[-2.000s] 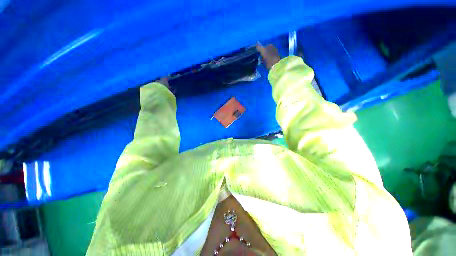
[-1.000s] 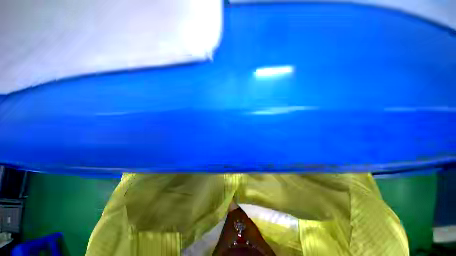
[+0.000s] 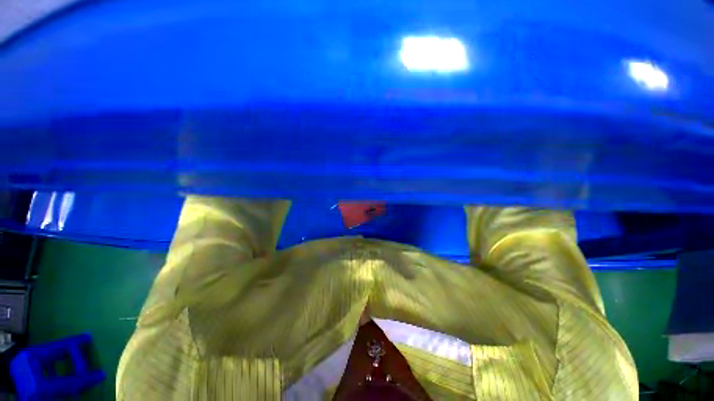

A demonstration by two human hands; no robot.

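A large blue shelf or rack surface (image 3: 329,86) fills the upper half of the view, with bright glare spots on it. Both yellow striped sleeves reach forward under its near edge. My left hand and my right hand are hidden beneath that blue surface, so what they touch cannot be seen. A small orange-red card (image 3: 361,213) lies on a lower blue shelf (image 3: 309,227) between my forearms, partly covered by the upper blue edge.
Green floor (image 3: 102,286) shows on both sides. A blue plastic stool or crate (image 3: 56,366) stands at the lower left, near grey equipment (image 3: 14,307). A dark panel (image 3: 695,294) is at the right edge. A pale surface shows at the top left corner.
One second ago the blue surface hid both arms and the card. Now the forearms and card show below its edge, and the white area at the top left has mostly left the view.
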